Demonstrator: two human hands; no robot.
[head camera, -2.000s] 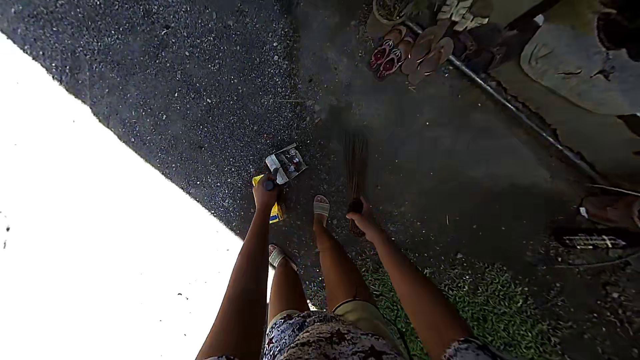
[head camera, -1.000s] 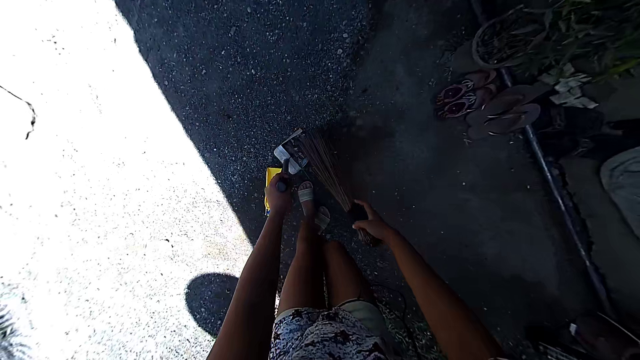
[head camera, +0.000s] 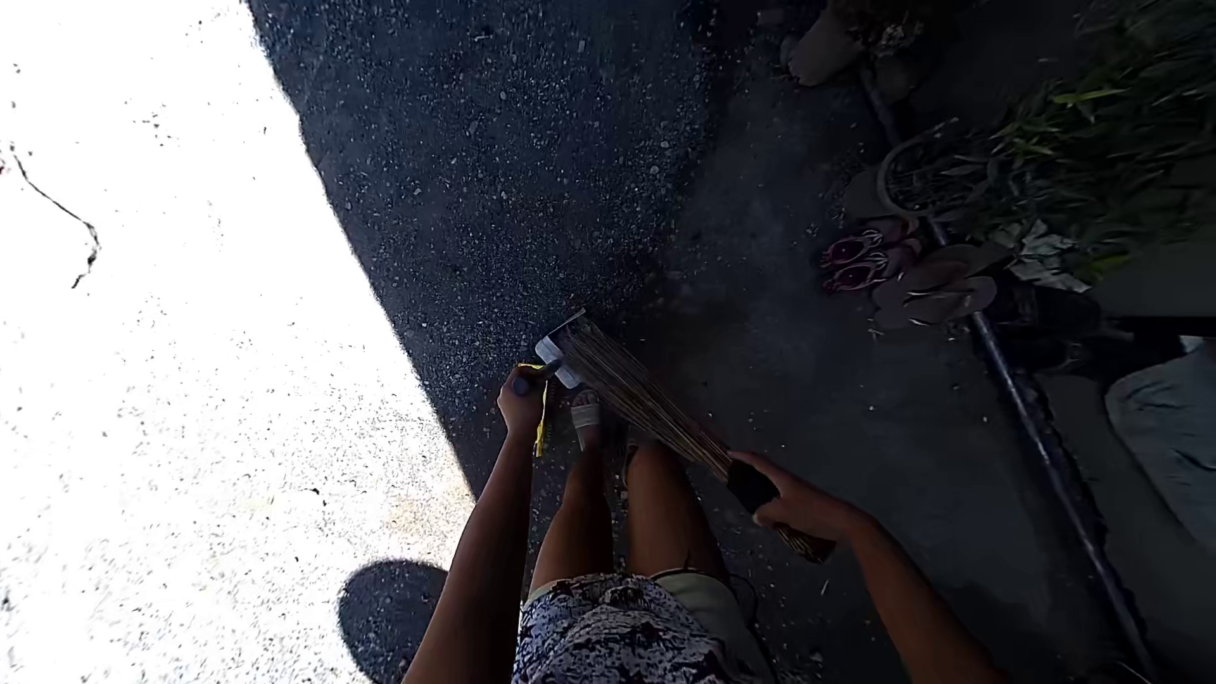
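My left hand (head camera: 520, 401) is closed around the dark handle of a metal dustpan (head camera: 559, 359), which is low over the ground in front of my feet. A thin yellow item (head camera: 542, 418), perhaps a packet, hangs from the same hand. My right hand (head camera: 798, 499) grips the dark bound end of a stick broom (head camera: 655, 394). The broom's bristles slant up and left, and their tips lie over the pan, hiding much of its inside.
Pairs of sandals (head camera: 936, 285) and a round wire basket (head camera: 926, 180) sit by a long pipe (head camera: 1031, 446) at the right. Leafy plants (head camera: 1111, 142) grow beyond it. Gravelly ground (head camera: 475, 171) spreads ahead, and strong sunlight falls on the left.
The broom has swung from pointing straight ahead to slanting left, and its bristles now reach over the dustpan. My left hand still has the dustpan. The view has shifted.
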